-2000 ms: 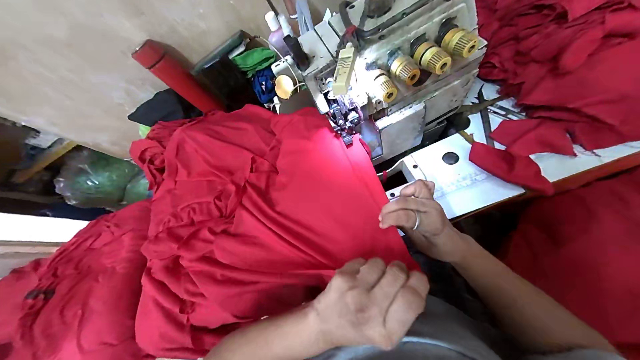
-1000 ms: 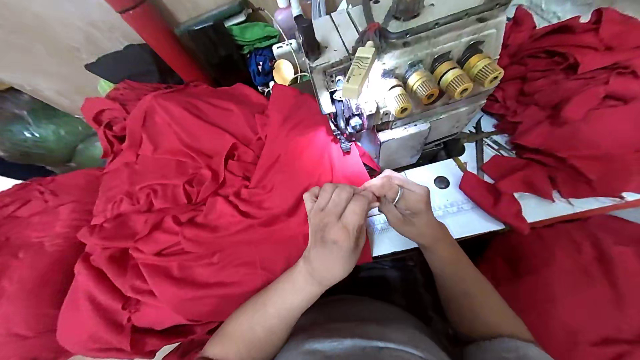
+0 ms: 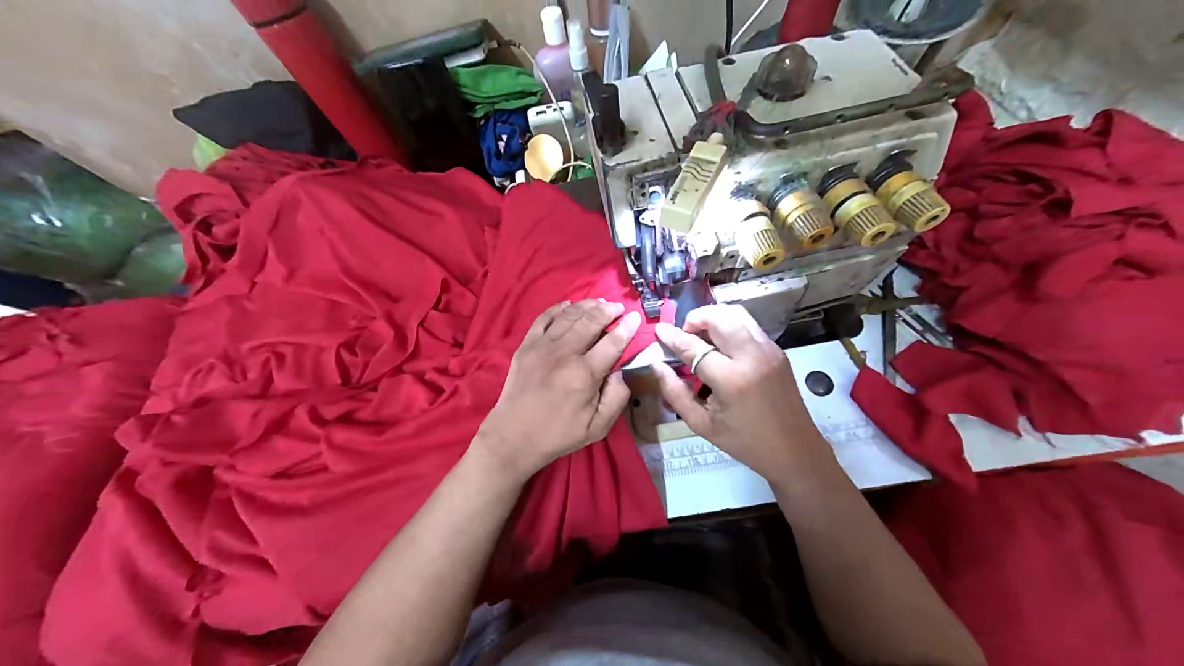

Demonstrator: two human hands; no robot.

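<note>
Red fabric (image 3: 370, 370) lies in folds over the left of the table and runs to the lit presser foot (image 3: 653, 301) of an overlock sewing machine (image 3: 786, 176). My left hand (image 3: 569, 375) rests on the fabric just in front of the foot, fingertips pressing near its edge. Close beside it on the right, my right hand (image 3: 735, 379), with a ring on one finger, pinches the fabric edge between thumb and index finger. The needle area is bright and partly hidden by machine parts.
More red fabric (image 3: 1064, 277) is heaped right of the machine, with a red scrap (image 3: 916, 425) on the white table (image 3: 721, 481). Behind stand a pink bottle (image 3: 555, 60) and green cloth (image 3: 497, 85). A red pole (image 3: 324, 79) rises at back left.
Both hands have moved up to the presser foot, and the fabric edge in front of it has become much shorter. The view has shifted.
</note>
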